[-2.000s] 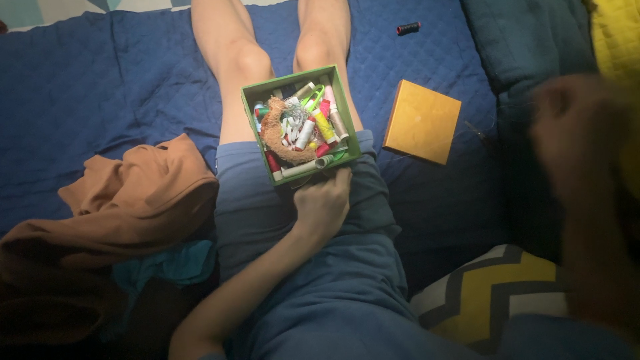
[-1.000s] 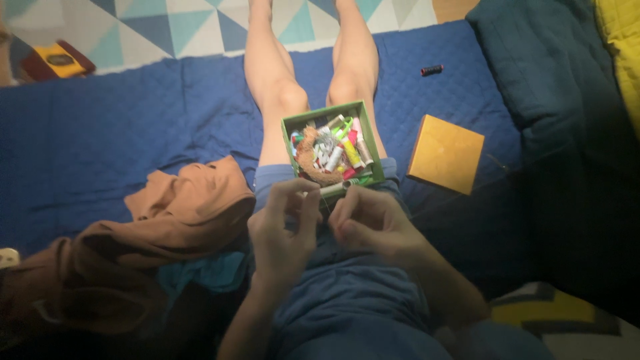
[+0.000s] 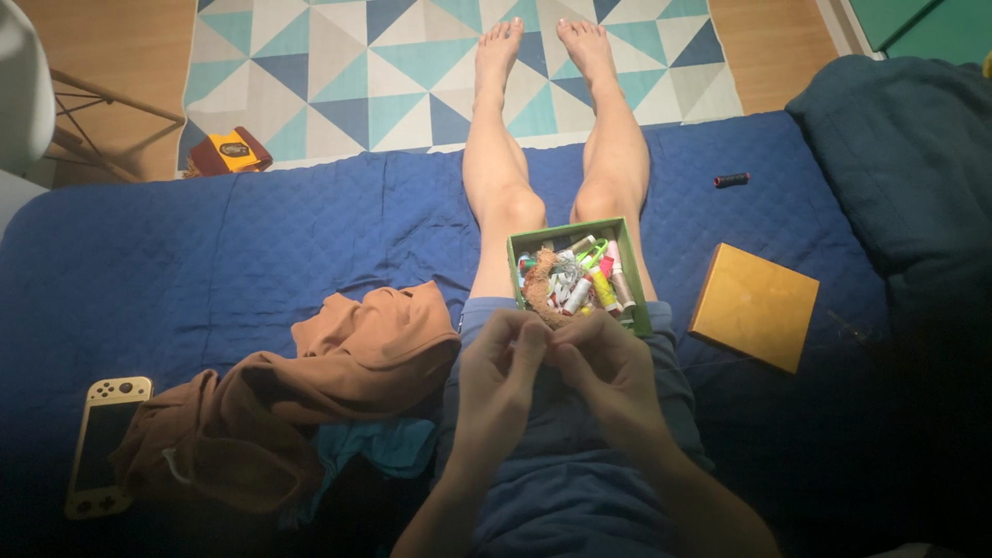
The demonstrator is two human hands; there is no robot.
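My left hand [image 3: 504, 364] and my right hand [image 3: 601, 360] meet fingertip to fingertip over my lap, just in front of a green box [image 3: 637, 291]. Thumb and forefinger of each are pinched together; whatever is between them is too small to make out. A faint thread seems to run off to the right from near my hands. Several thread spools, among them a yellow one [image 3: 603, 288] and a white one [image 3: 577, 296], lie in the box with a fuzzy brown band [image 3: 536, 287]. The box rests on my thighs.
A yellow-orange square lid or box [image 3: 756, 306] and a dark thread spool [image 3: 731, 180] lie on the blue quilted cover [image 3: 310, 232] to the right. On the left are a brown garment [image 3: 349, 372], a teal cloth [image 3: 380, 446] and a handheld game console [image 3: 108, 442].
My left hand has left the green box's near edge, and my right hand has come in from the far right to meet it. The view has shifted, showing more floor and rug.
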